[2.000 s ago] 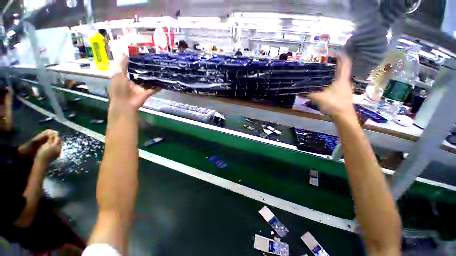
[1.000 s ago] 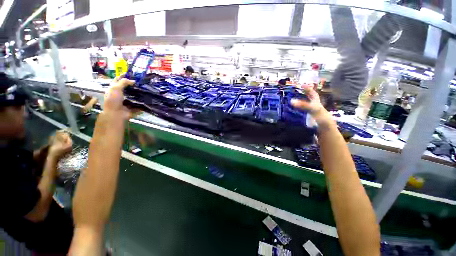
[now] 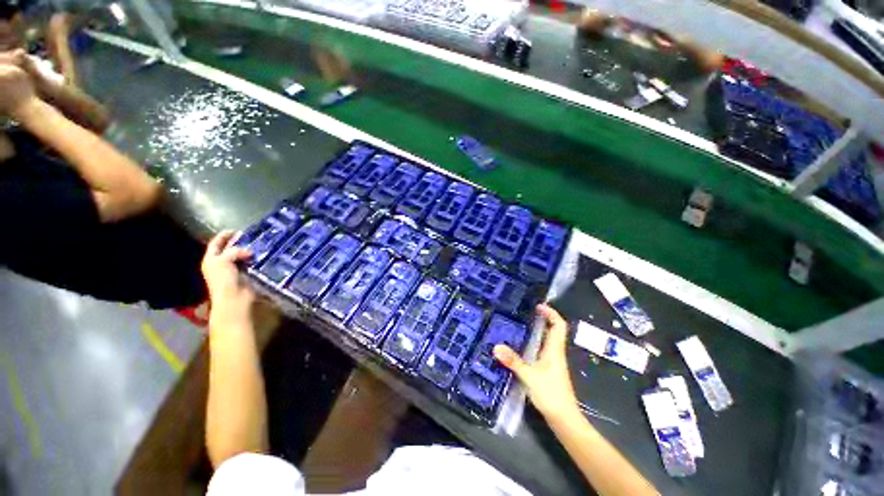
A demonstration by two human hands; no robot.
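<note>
A black housing tray (image 3: 444, 260) full of blue phone housings (image 3: 365, 291) lies tilted across the mat in front of me. My left hand (image 3: 225, 260) grips its left corner. My right hand (image 3: 535, 360) grips its right end, the thumb on top over a housing. A whitish liner edge (image 3: 514, 412) shows under the tray at the right. Several pale phone boards (image 3: 611, 347) lie loose on the mat to the right of the tray, some overlapping. Thin tweezers (image 3: 598, 414) lie near my right hand.
The green conveyor belt (image 3: 572, 145) runs behind the mat with scattered phones. A person in black (image 3: 82, 228) is at the left beside white scraps (image 3: 199, 126). A clear tray (image 3: 841, 426) stands at the right edge. Another tray of blue parts (image 3: 790, 131) is beyond the belt.
The tray of blue housings has come down from above the belt to the mat, both hands still on it. The view has tilted downward. The housing that stood up by my left hand no longer does.
</note>
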